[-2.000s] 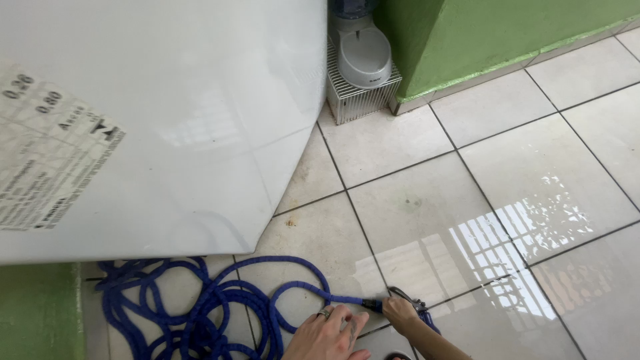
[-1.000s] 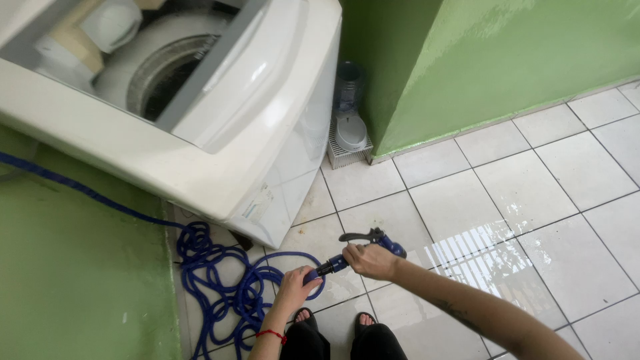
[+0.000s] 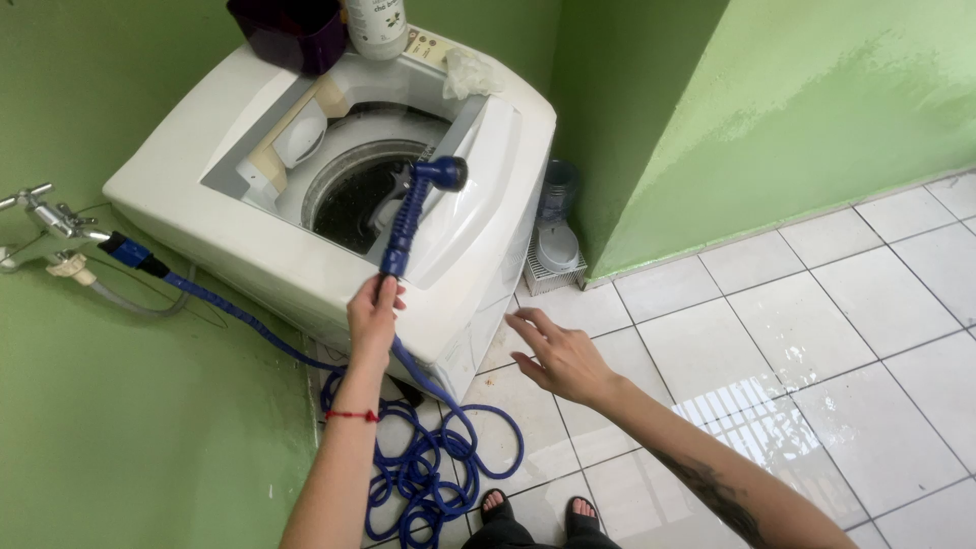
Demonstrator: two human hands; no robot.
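My left hand (image 3: 374, 316) is closed around the lower end of a blue hose spray nozzle (image 3: 407, 221), whose round head points up and to the right over the washing machine's lid. From that hand the blue fabric hose (image 3: 427, 385) hangs down to a tangled pile on the tiles. My right hand (image 3: 563, 354) is in the air to the right of the machine's front corner, fingers apart and holding nothing. At the left, the hose's other end joins a metal wall tap (image 3: 57, 217) by a blue and black connector (image 3: 136, 255).
A white top-loading washing machine (image 3: 252, 248) shows its drum. On its back edge are a dark purple container (image 3: 293, 34), a white bottle (image 3: 377, 27) and a crumpled translucent item (image 3: 469, 74). A pet water dispenser (image 3: 558, 244) stands on a wire rack (image 3: 550, 280) by the green wall.
The nozzle has risen from low over the floor to above the washing machine. My right hand, on the nozzle a second ago, has let go. The view has swung to take in the tap.
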